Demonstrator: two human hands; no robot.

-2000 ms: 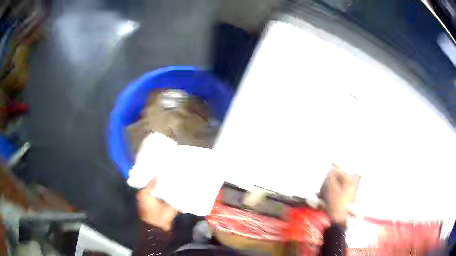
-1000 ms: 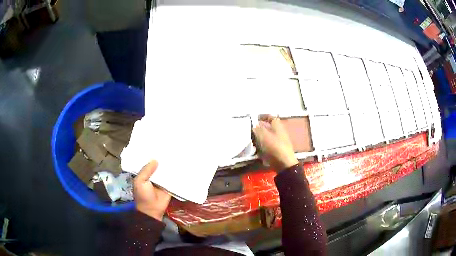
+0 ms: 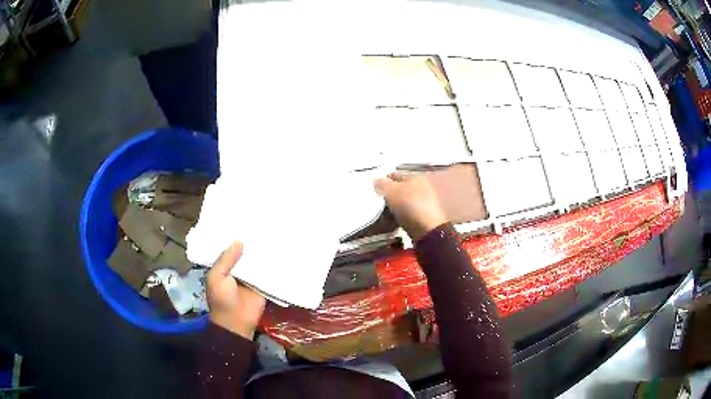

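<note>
My left hand (image 3: 235,300) holds a fan of white die-cut pieces (image 3: 269,257) by its lower edge, left of the bed's front edge. My right hand (image 3: 413,201) pinches the edge of a white piece (image 3: 362,204) at the front row of the large white sheet (image 3: 304,86). That piece is lifted and curved, and glare blends it with the white beside it. A mauve-brown rectangle (image 3: 458,192) shows in the opening right of my hand. Dark cut outlines run across the sheet to the right.
A blue tub (image 3: 97,234) with brown and crumpled white scraps stands on the floor at left. A red, film-wrapped edge (image 3: 546,249) runs along the bed's front. A tan strip (image 3: 439,78) lies in a rear opening. Grey metal surfaces are at lower right.
My right hand has moved slightly left and up, and the white piece at its fingers is lifted further. More of the mauve-brown rectangle shows. The left hand stays nearly the same.
</note>
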